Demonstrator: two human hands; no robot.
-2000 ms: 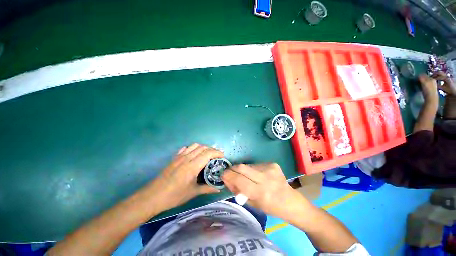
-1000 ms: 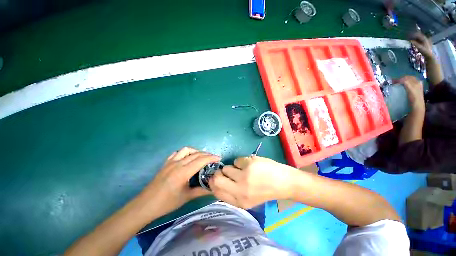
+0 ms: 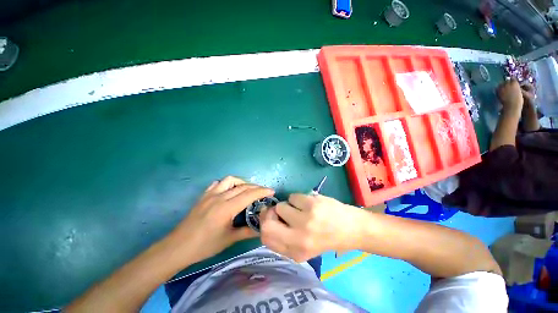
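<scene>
A grey fan housing (image 3: 256, 214) is held at the bench's front edge, its spoked open face turned up and towards my right hand. My left hand (image 3: 217, 214) is wrapped around its left side. My right hand (image 3: 306, 226) has its fingertips at the housing's face and hides part of it; any small part between the fingertips cannot be made out. The thin tip of a hand tool (image 3: 320, 184) sticks out above my right hand. A second grey housing (image 3: 333, 151) stands beside the coral-red parts tray (image 3: 362, 194), with a thin lead wire behind it.
The tray has dark small parts (image 3: 369, 147) and white small parts (image 3: 401, 151) in near pockets. A white strip (image 3: 183, 74) edges the green belt. On the belt are grey housings (image 3: 396, 12) and a blue-and-red object (image 3: 342, 7). Another person's arms (image 3: 509, 113) are at right.
Since two seconds ago, my right hand has turned and the tool tip now points up and away. The view has shifted a little. Another housing has come into view at far left on the belt.
</scene>
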